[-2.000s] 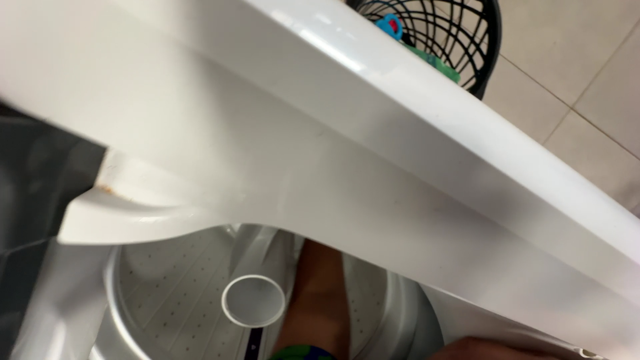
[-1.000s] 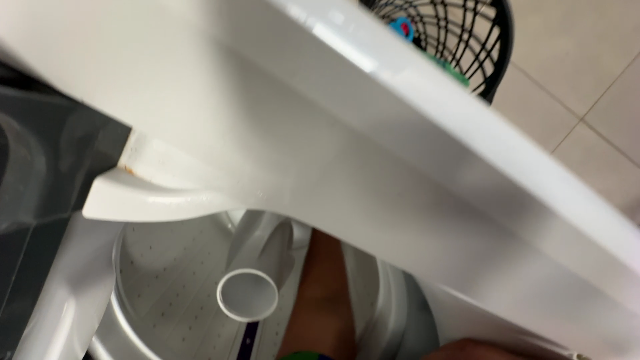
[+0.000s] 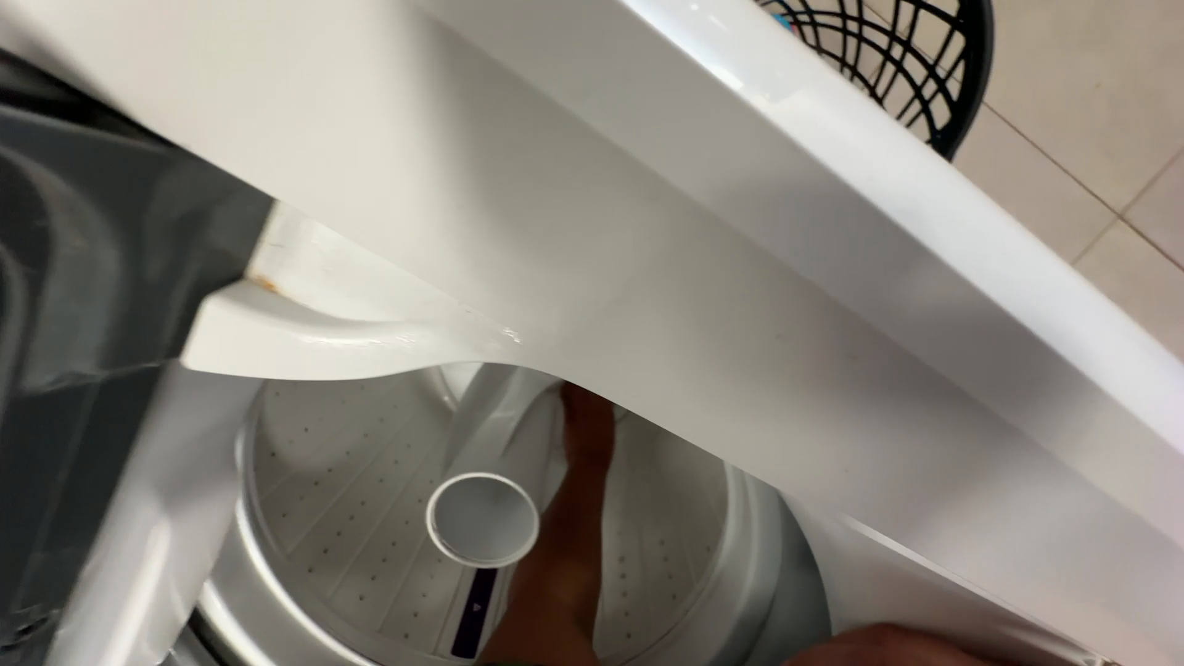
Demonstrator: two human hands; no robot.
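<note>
A top-loading washing machine is seen from above with its white lid (image 3: 592, 231) raised across the view. Below the lid's edge shows the perforated drum (image 3: 342, 499), with a white agitator post (image 3: 483, 520) at its middle. My left arm reaches down into the drum, right of the post. Only the wrist and part of my left hand (image 3: 588, 421) show under the lid edge; its fingers are hidden, so I cannot tell what it holds. At the bottom right, a patch of skin, apparently my right hand (image 3: 883, 647), lies near the machine's white top, mostly cut off by the frame.
A black plastic lattice basket (image 3: 967, 74) with a blue item (image 3: 783, 22) inside stands on the tiled floor (image 3: 1091, 120) beyond the lid. A dark grey panel (image 3: 111, 250) is at the left. A brown stain marks the lid's corner.
My left arm has drawn back toward the bottom of the view, so its wrist now shows below the lid edge. The green band seen on it earlier has left the view.
</note>
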